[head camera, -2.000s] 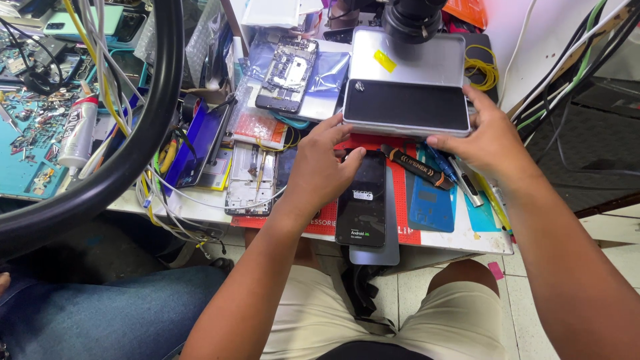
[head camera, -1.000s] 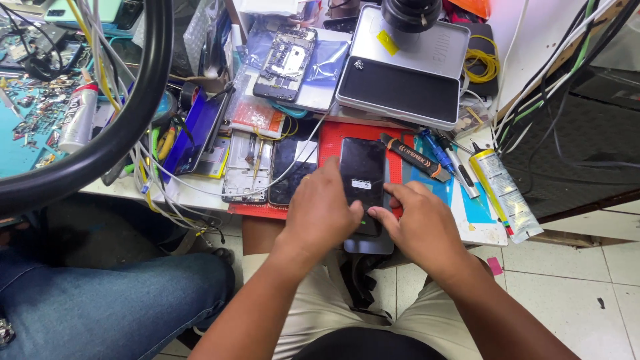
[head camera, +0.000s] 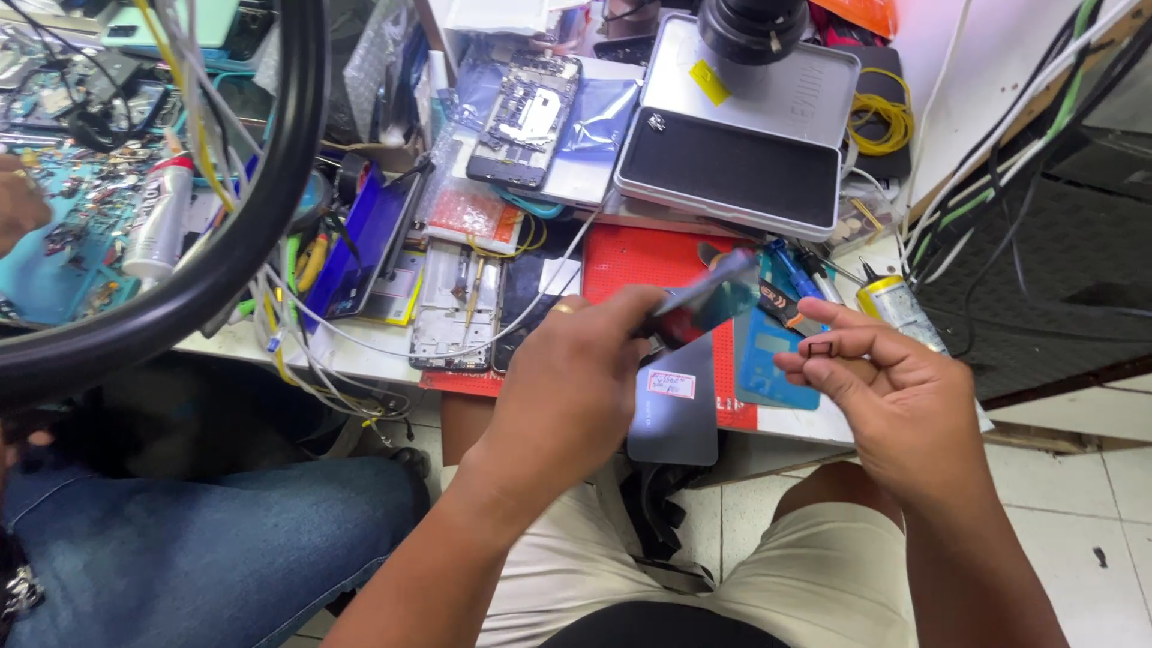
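Observation:
My left hand (head camera: 576, 369) grips a smartphone (head camera: 706, 297), tilted up and blurred over the red mat (head camera: 639, 261). My right hand (head camera: 882, 378) pinches a small dark rectangular piece (head camera: 817, 347) between thumb and fingers, to the right of the phone. Below the phone lies a grey phone back cover (head camera: 673, 418) with a handwritten sticker, sticking out over the table's front edge. A blue card-like sheet (head camera: 778, 364) lies between the hands, and an orange-and-black tool (head camera: 783, 304) rests behind it, partly hidden.
An open metal tin (head camera: 729, 171) stands behind the mat. Phone frames (head camera: 454, 306) and an opened phone (head camera: 526, 121) lie left. A glue tube (head camera: 891, 301) and hanging cables (head camera: 1026, 135) are right. A black ring (head camera: 301, 180) crosses the left; another person's hand (head camera: 20, 205) is beyond it.
The phone that lay on the mat is now lifted in my left hand, uncovering the grey back cover. My right hand has moved right, away from the phone, with the small piece.

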